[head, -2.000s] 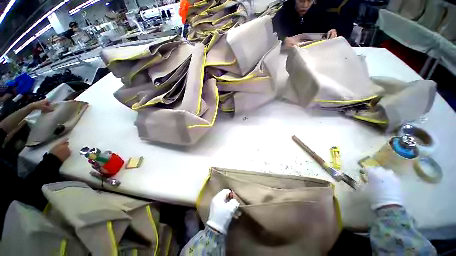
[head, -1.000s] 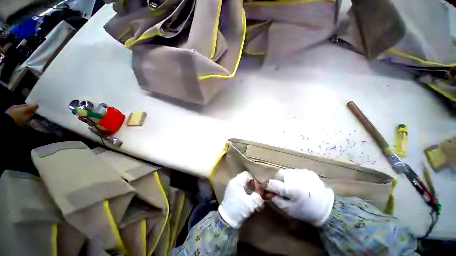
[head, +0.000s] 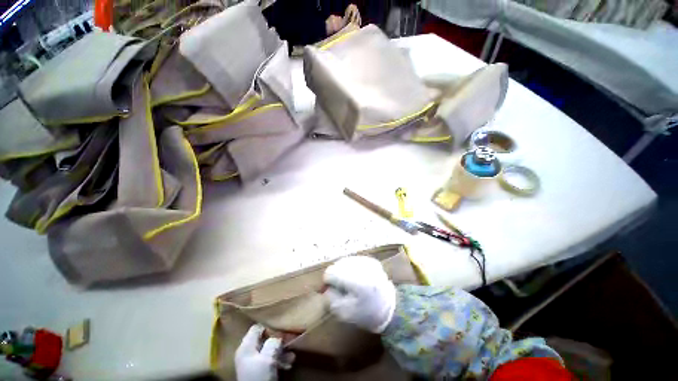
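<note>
A taupe-beige bag body (head: 342, 344) with yellow piping lies at the table's front edge, its mouth facing up. My left hand (head: 258, 356), in a white glove, is at the bag's front left, fingers at an inner band of fabric. My right hand (head: 362, 294), also gloved, lies over the bag mouth right of it, fingertips at the top of the inner band. The fingertips are partly hidden, so I cannot tell if a small tool is held.
Piled bags (head: 111, 242) cover the table's left; more bags (head: 372, 82) lie at the back. A wooden-handled tool (head: 372, 207), yellow-handled tool (head: 401, 202), blue-topped bottle (head: 482, 162) and tape roll (head: 520, 180) lie right. A red container (head: 46, 351) stands front left. Another person's hand (head: 343, 18) shows behind.
The view has swung right. My hands, together at the bag's left part a second ago, are now apart, the right one further right along the mouth. The red-and-black pen tool lies beside the wooden-handled one.
</note>
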